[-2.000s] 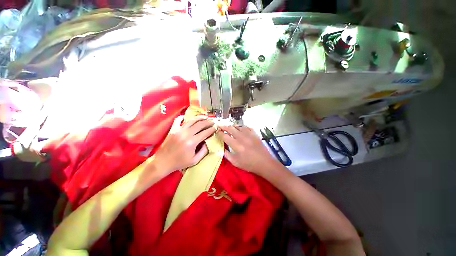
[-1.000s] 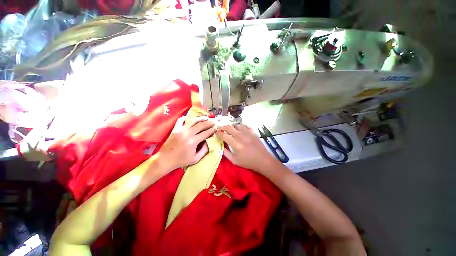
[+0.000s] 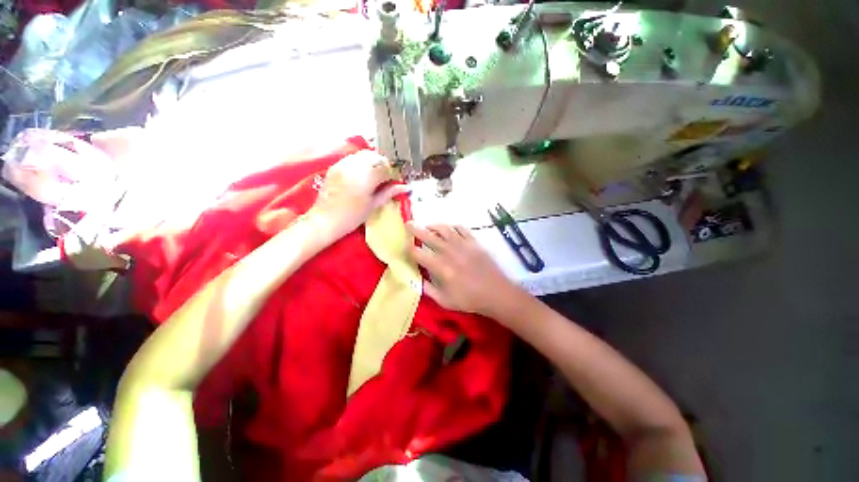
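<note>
The red fabric piece (image 3: pixel 311 329) hangs from the machine table over the wearer's lap. A pale gold strip (image 3: pixel 384 315) runs along it up to the sewing machine's needle area. My left hand (image 3: pixel 353 193) grips the cloth and strip just left of the presser foot; its fingertips are partly washed out by glare. My right hand (image 3: pixel 457 264) lies on the red cloth at the strip's right edge, fingers bent on it, a little below the needle. The needle itself cannot be made out. The cream sewing machine head (image 3: pixel 603 104) extends to the right.
Small thread snips (image 3: pixel 516 237) and black-handled scissors (image 3: pixel 634 241) lie on the white table right of my right hand. A small parts tray (image 3: pixel 721 224) is at the table's right end. Olive-gold strips (image 3: pixel 141 71) and clear plastic (image 3: pixel 61 56) lie at upper left.
My left hand has moved up and closer to the needle area. My right hand sits slightly lower against the strip. The strip is now bent, and the gold lettering below is no longer clearly visible.
</note>
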